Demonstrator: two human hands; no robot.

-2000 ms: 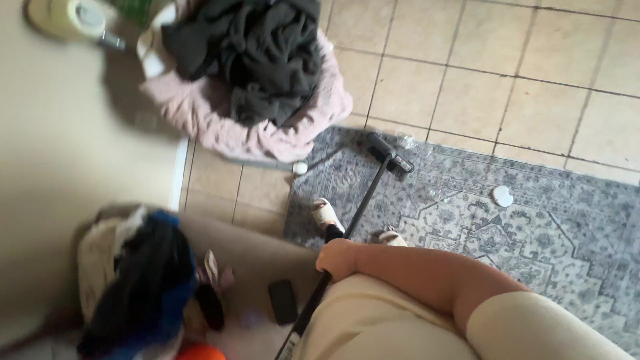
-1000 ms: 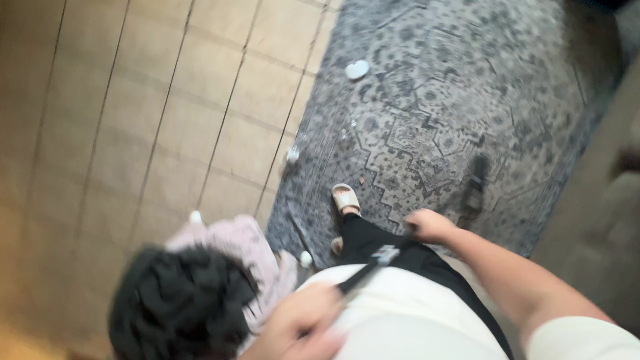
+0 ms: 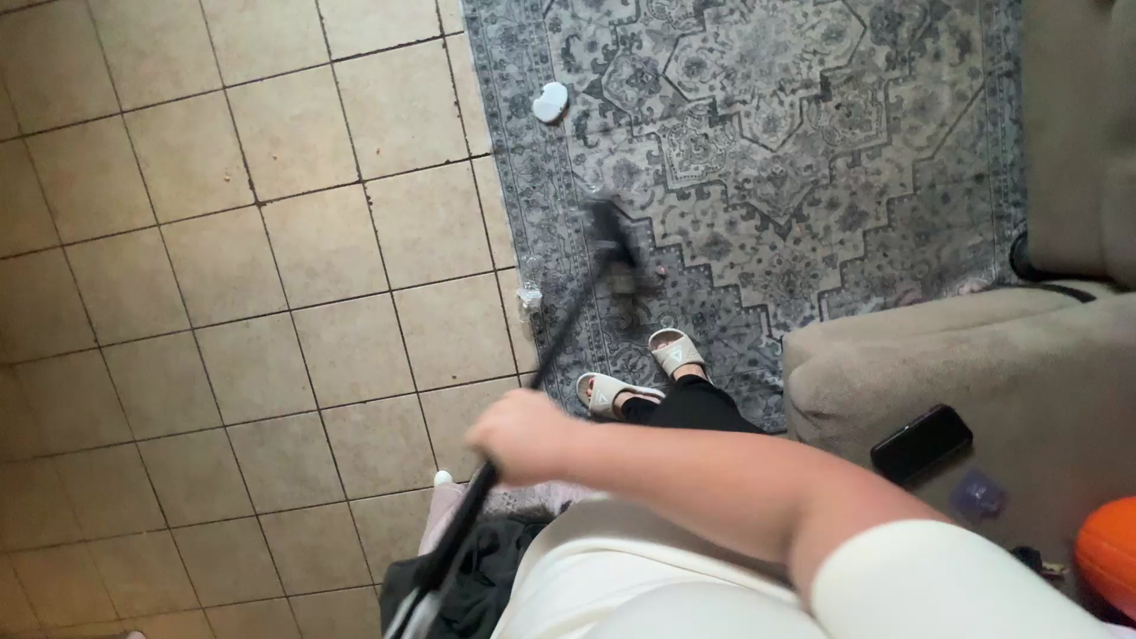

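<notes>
My right hand (image 3: 528, 437) is closed around the long black handle (image 3: 568, 328) of what looks like a broom. The handle slants from the lower left up to a blurred dark head (image 3: 615, 235) on the grey patterned rug (image 3: 754, 115). A small white rounded object (image 3: 550, 102) lies on the rug beyond the head. Crumpled clear plastic (image 3: 529, 297) rests near the rug's left edge, and a small pinkish bit (image 3: 661, 272) is just right of the head. My left hand is out of view.
Beige floor tiles (image 3: 293, 257) with small crumbs border the rug. My sandalled feet (image 3: 679, 352) stand near the corner of a grey-brown sofa (image 3: 887, 342), which holds a black phone (image 3: 923, 444) and an orange object (image 3: 1109, 550). Dark cloth (image 3: 497, 559) is at the bottom, beside pink fabric (image 3: 444, 510).
The view has turned strongly. A second ago both hands were visible at the handle; now only my right hand is in view on it. The dark head now lies left of where it was on the rug.
</notes>
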